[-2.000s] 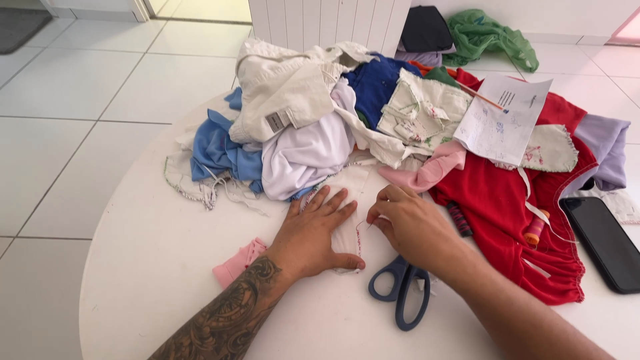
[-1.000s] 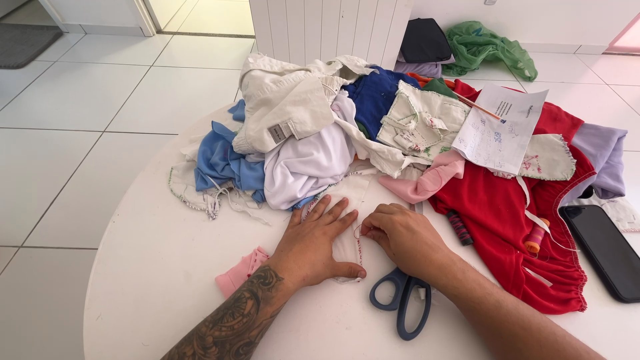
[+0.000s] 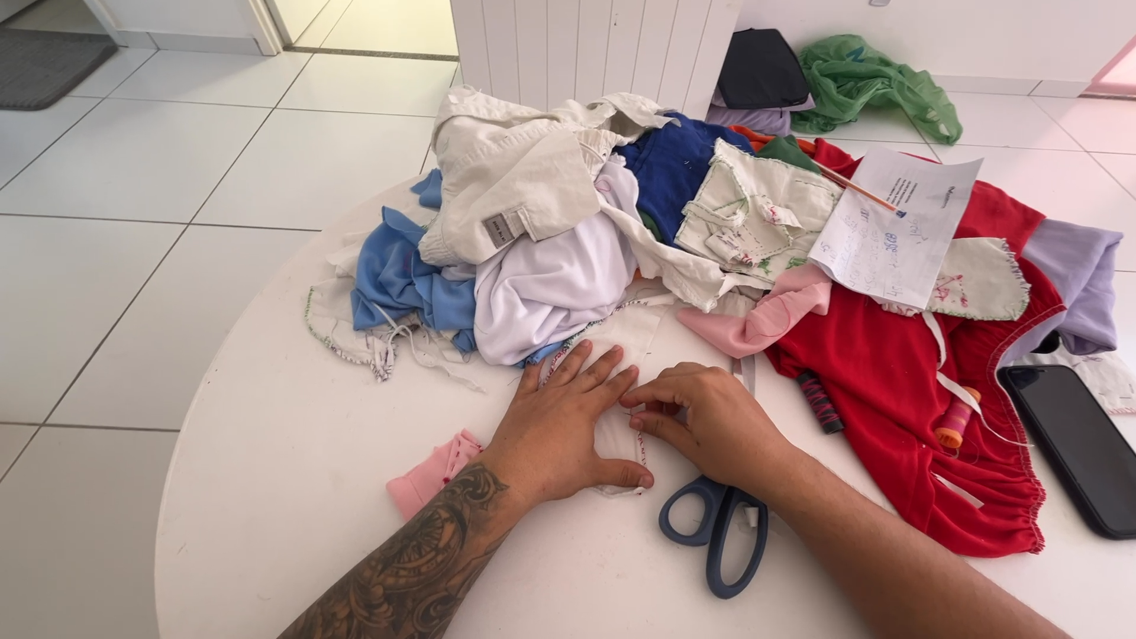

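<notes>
My left hand lies flat with fingers spread on a piece of white fabric, its thumb at the fabric's lower edge. Dark red stitching runs along the fabric's right edge. Over that edge my right hand is bent, thumb and index finger close together; whether a needle or thread is between them cannot be told. Blue-handled scissors lie just below my right hand, their blades partly hidden under it. Left of my left wrist is a folded pink cloth with red stitches.
A heap of white, blue and cream garments covers the table's back. Right of it are red fabric, a written sheet with a pencil, two thread spools and a black phone.
Two seconds ago my right hand held a reddish thread pulled up from the fabric; now its fingers are down near the stitched edge. My left hand stays on the fabric.
</notes>
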